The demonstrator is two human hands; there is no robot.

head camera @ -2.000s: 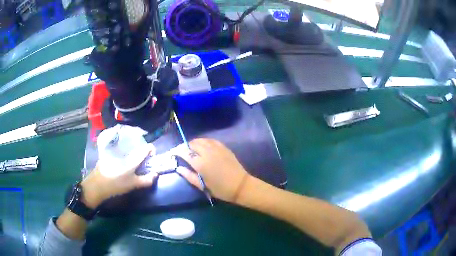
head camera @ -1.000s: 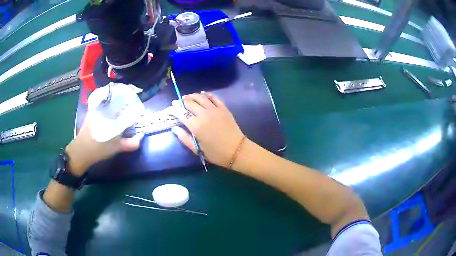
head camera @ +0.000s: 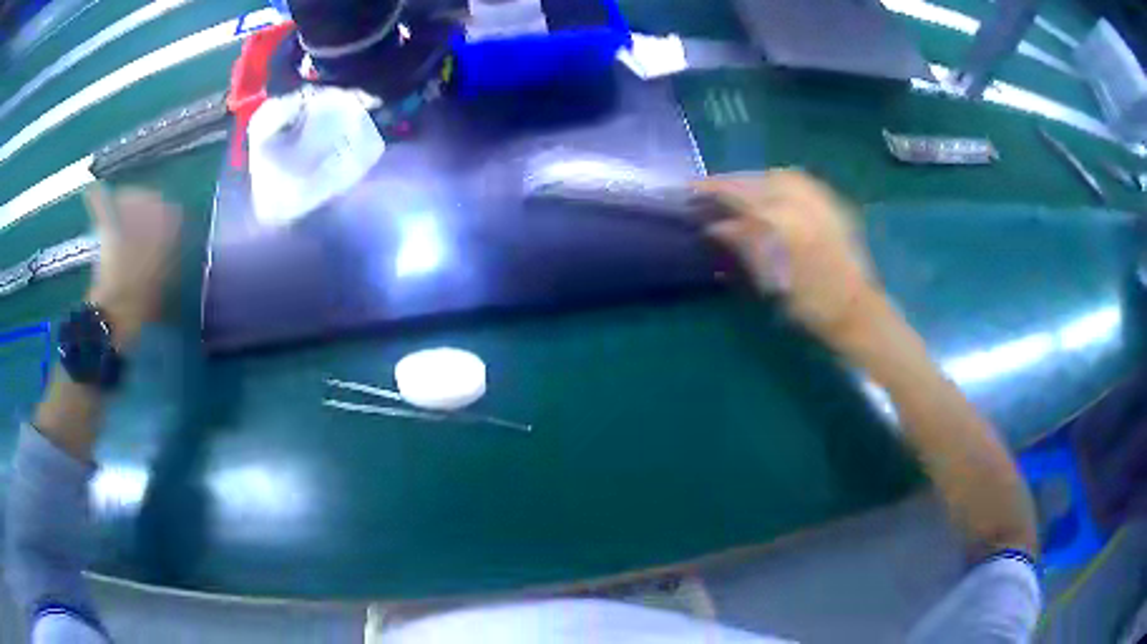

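My left hand [head camera: 136, 252], blurred, is off the mat at the left, beside a silver strip [head camera: 57, 262] on the green bench; whether it touches the strip cannot be told. My right hand [head camera: 805, 245], also blurred, is at the mat's right edge. Its fingers are closed on the end of a slim silver-grey strip [head camera: 604, 183] that reaches left over the dark mat [head camera: 503, 271]. A small pale piece shows under its fingers, too blurred to name. The crumpled white wipe [head camera: 308, 151] lies on the mat's upper left.
A white disc [head camera: 440, 379] and thin tweezers [head camera: 365, 408] lie before the mat. Behind it are the black microscope base [head camera: 352, 32], blue bin [head camera: 541, 63] and red bin [head camera: 255, 76]. A long grey carrier [head camera: 164, 136] is at left; another silver strip [head camera: 941, 149] at right.
My hands have moved apart, left hand off the mat to the left, right hand to the right with the strip. The wipe is out of my left hand. The view has tilted down.
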